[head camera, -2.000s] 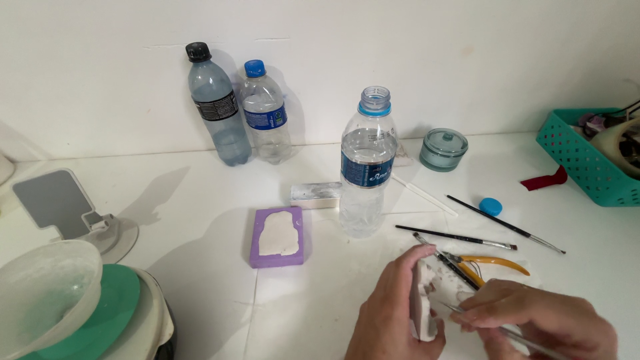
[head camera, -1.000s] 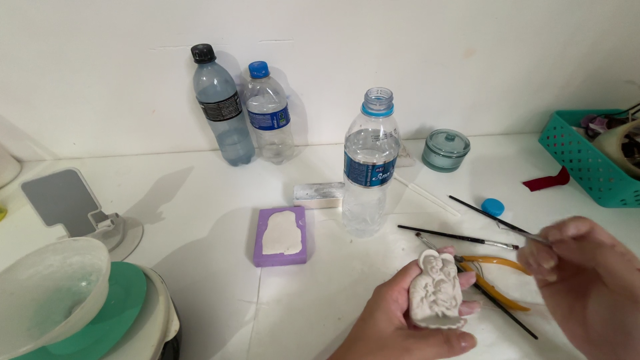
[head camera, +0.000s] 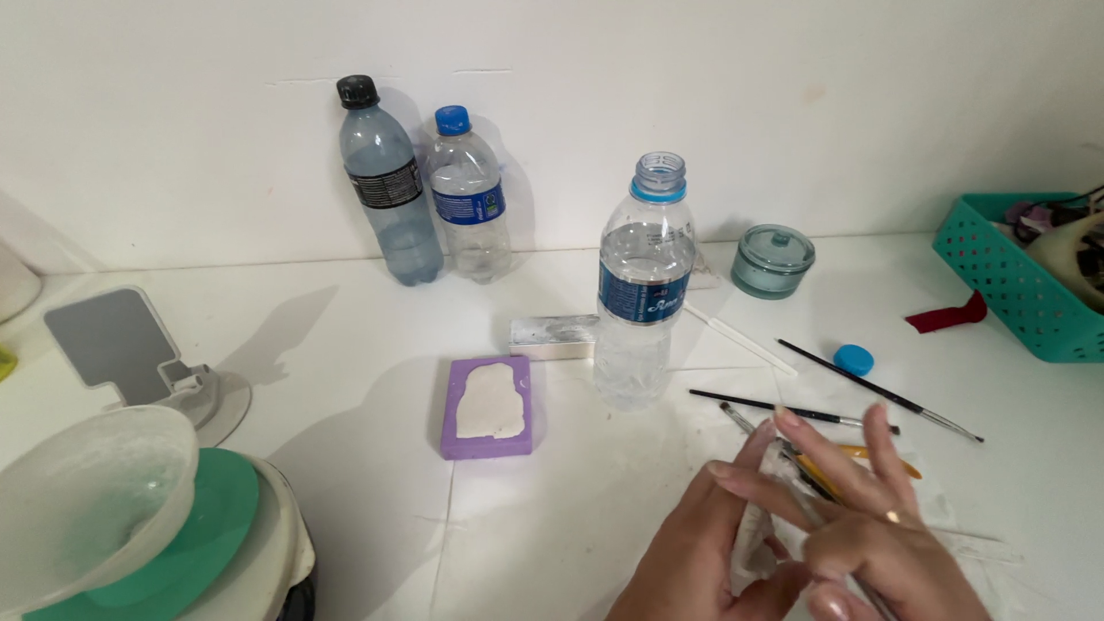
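Observation:
My left hand (head camera: 703, 535) holds a small white plaster figurine (head camera: 752, 539) at the lower right, mostly hidden behind my fingers. Over it is my right hand (head camera: 871, 535), gripping a thin metal tool (head camera: 806, 509) whose tip I cannot make out; its fingers touch or nearly touch the figurine. Just beyond the hands lie a pair of yellow-handled pliers (head camera: 862, 451), partly covered, and several thin brushes (head camera: 776, 406). To the left, a purple silicone mold (head camera: 489, 448) is filled with white material (head camera: 490, 402).
An uncapped water bottle (head camera: 642, 345) stands beyond the hands, its blue cap (head camera: 854, 359) lying to the right. Behind are two capped bottles (head camera: 392, 233), a lidded glass jar (head camera: 772, 263), a sanding block (head camera: 552, 336) and a teal basket (head camera: 1000, 285). A phone stand (head camera: 116, 341) and a translucent bowl (head camera: 95, 509) are at left.
My right hand has come back left to the figurine, after being apart from it one second ago. The figurine's carved front, visible then, is now mostly covered by my hands.

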